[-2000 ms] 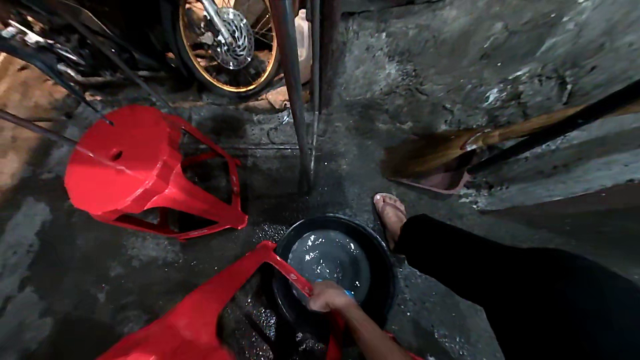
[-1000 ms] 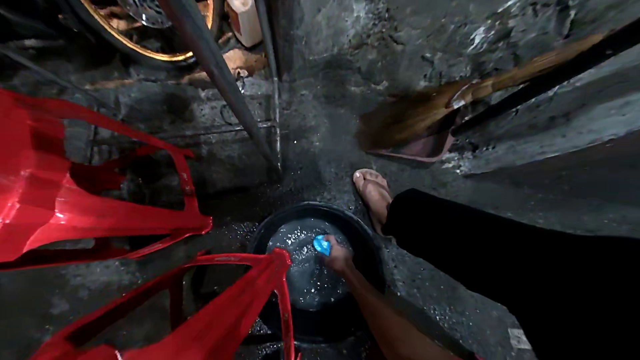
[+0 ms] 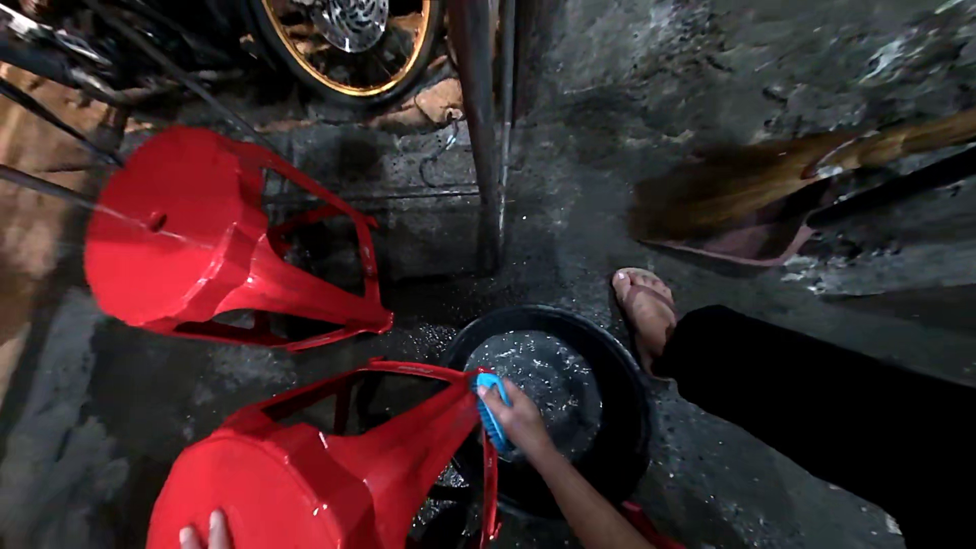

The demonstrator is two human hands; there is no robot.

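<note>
My right hand (image 3: 520, 415) grips a blue scrubbing brush (image 3: 492, 412), its bristles against the leg end of a red plastic stool (image 3: 366, 465). That stool lies tilted at the lower left, its leg end over the rim of a round black basin (image 3: 637, 381) of water with suds. Only the fingertips of my left hand (image 3: 206, 534) show, resting on the stool's seat at the bottom edge; the rest of the hand is out of view. Another red plastic stool (image 3: 175, 229) is to the upper left, near the first.
A motorcycle wheel (image 3: 374, 84) with a gold rim is at the top, beside a metal post (image 3: 482, 137). To the right are a broom (image 3: 709, 191) and a dustpan (image 3: 751, 242) near a rough wall. My sandalled foot (image 3: 648, 313) stands by the basin on wet concrete.
One second ago the brush was over the water in the basin; now my right hand holds it against the stool's leg. My left fingertips have come into view on the seat.
</note>
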